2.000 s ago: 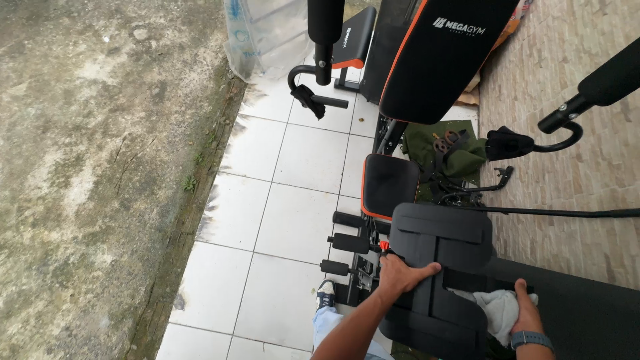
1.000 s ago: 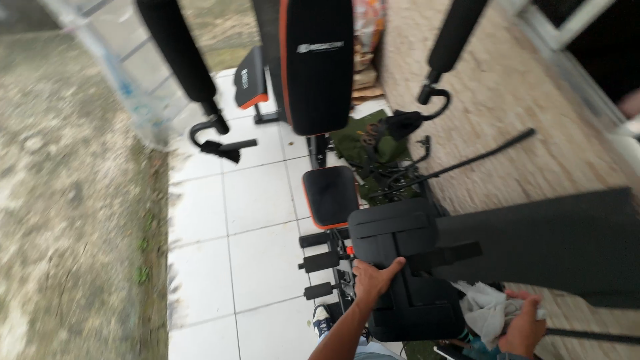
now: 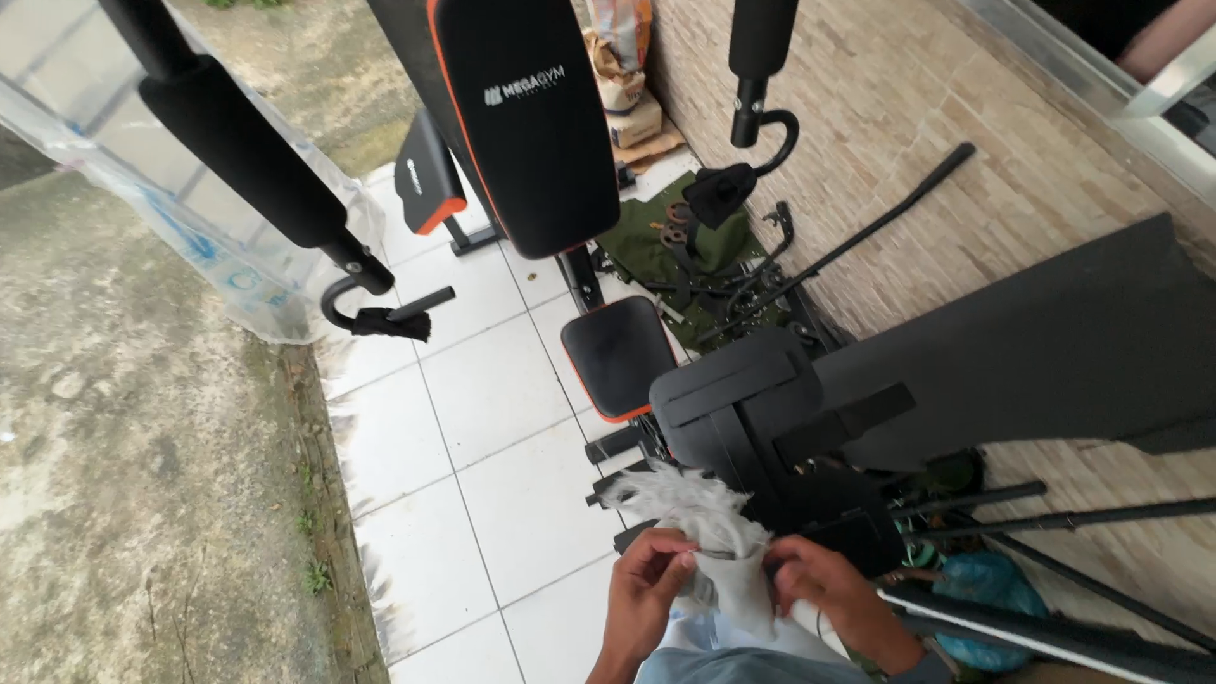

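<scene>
A frayed grey-white cloth [image 3: 727, 560] is stretched between both hands, low in the head view. My left hand [image 3: 651, 584] pinches its left edge between thumb and fingers. At its right edge my right hand [image 3: 822, 589] grips the fabric; some fingertips are hidden behind it. Just beyond the cloth lies a black plastic panel [image 3: 741, 408] with a strap, touched by neither hand. Farther ahead stands a home gym with a black seat [image 3: 619, 356] and a tall backrest [image 3: 527, 123], both edged in orange.
Foam-covered arms [image 3: 247, 147] hang on both sides of the backrest. Green fabric [image 3: 722, 237] with metal hardware lies near the brick-patterned wall. A dark mat [image 3: 1026, 351], a blue plastic bag [image 3: 988, 608] and several black bars are at right. Clear plastic sheeting [image 3: 256, 266] is at left.
My left hand has left the black panel and now holds the cloth. My right hand has brought the cloth from the panel's right side to in front of my body. The view has shifted.
</scene>
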